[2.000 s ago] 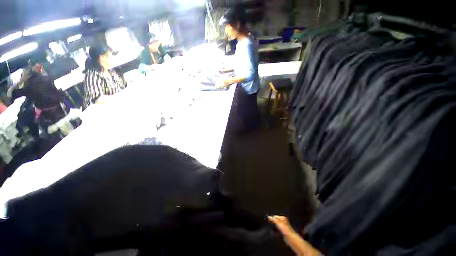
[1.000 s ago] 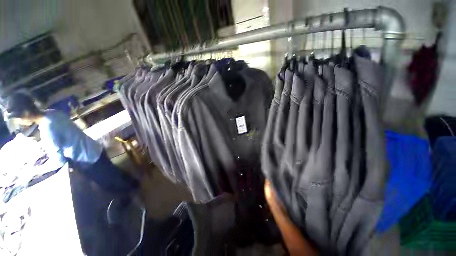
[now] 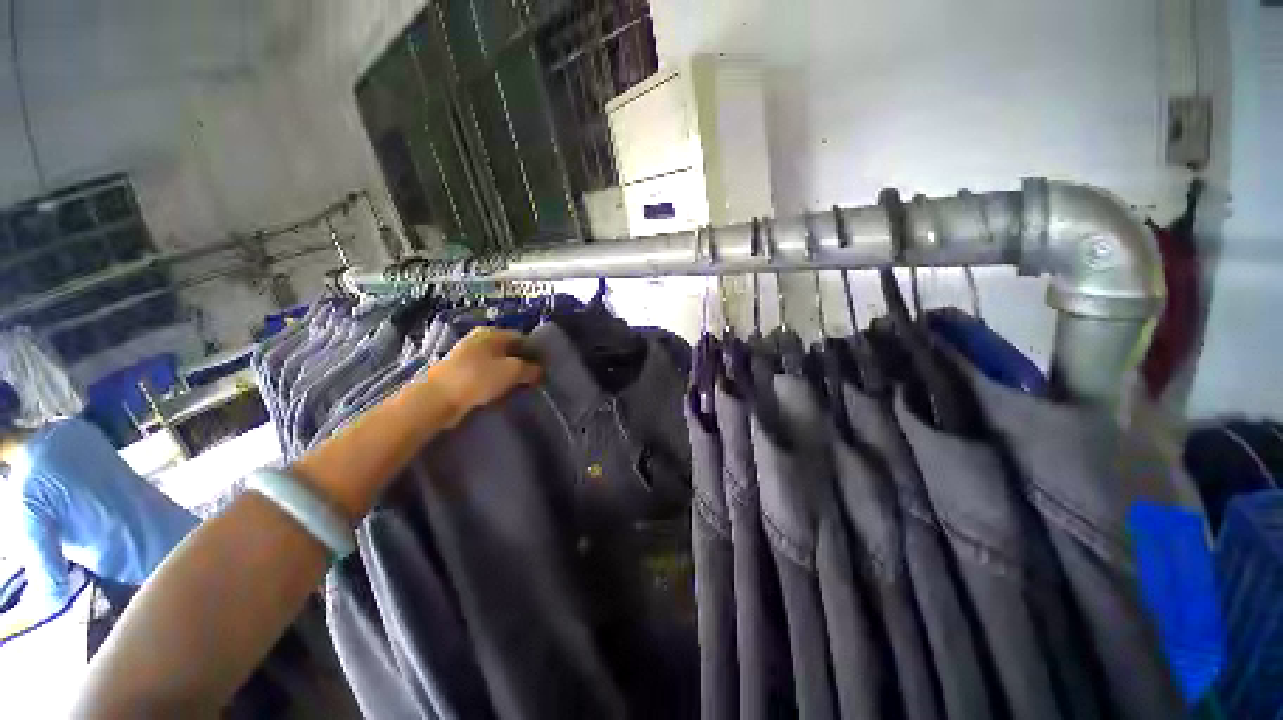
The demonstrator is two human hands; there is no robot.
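My left hand (image 3: 486, 369) reaches in from the lower left, with a pale band on the wrist. Its fingers are curled over the shoulder of a dark grey denim shirt (image 3: 612, 521) beside the collar. The shirt hangs upright on the rail, front towards me, with a brass-coloured button below the collar. The hanger under my fingers is hidden. My right hand is out of the picture.
A silver pipe rail (image 3: 830, 236) crosses in front, ending in an elbow at right. More grey shirts (image 3: 809, 521) hang right of the gap. A person in blue (image 3: 92, 492) bends over a white table at left. Blue material (image 3: 1179, 605) lies at lower right.
The view has swung from the table to the rail and closer to it. My left hand has come in and taken hold of a shirt. The right hand has left the picture.
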